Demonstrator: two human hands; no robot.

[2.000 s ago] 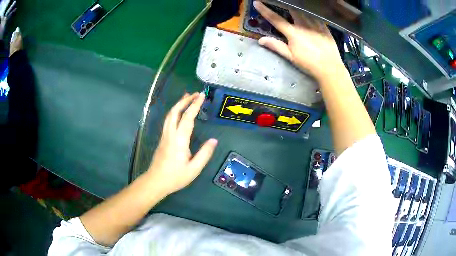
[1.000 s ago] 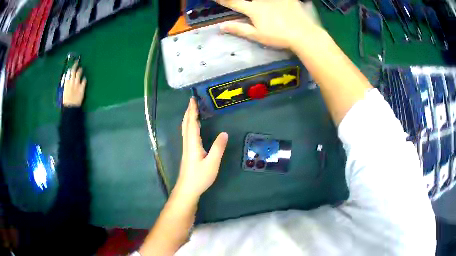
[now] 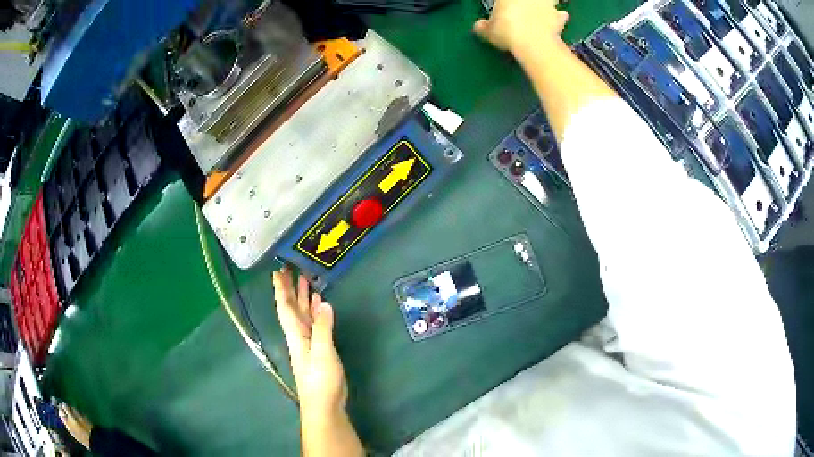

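The press head [image 3: 259, 80] is down over the orange nest [image 3: 337, 55], and no phone shows in it. The silver base plate [image 3: 312, 147] and the red button [image 3: 368, 212] are in front. My left hand [image 3: 314, 344] is empty, fingers apart, fingertips at the front's lower left corner. My right hand [image 3: 525, 25] is right of the press at the top edge, partly cut off; a small dark thing shows by its fingers, and its hold is unclear. A lone phone frame [image 3: 473, 290] lies flat in front of the press.
Paired phone frames [image 3: 525, 170] lie right of the press, partly behind my right sleeve. A blister tray [image 3: 745, 116] is at upper right. Black trays [image 3: 98, 187] and a red tray [image 3: 36, 281] are at left. A yellowish cable [image 3: 223, 303] curves left of the press. Another person's hand [image 3: 76, 424] is at lower left.
The view has turned. My right hand has left the phone in the nest and moved right, beyond the press. The press head now covers the nest. My left hand remains by the press corner.
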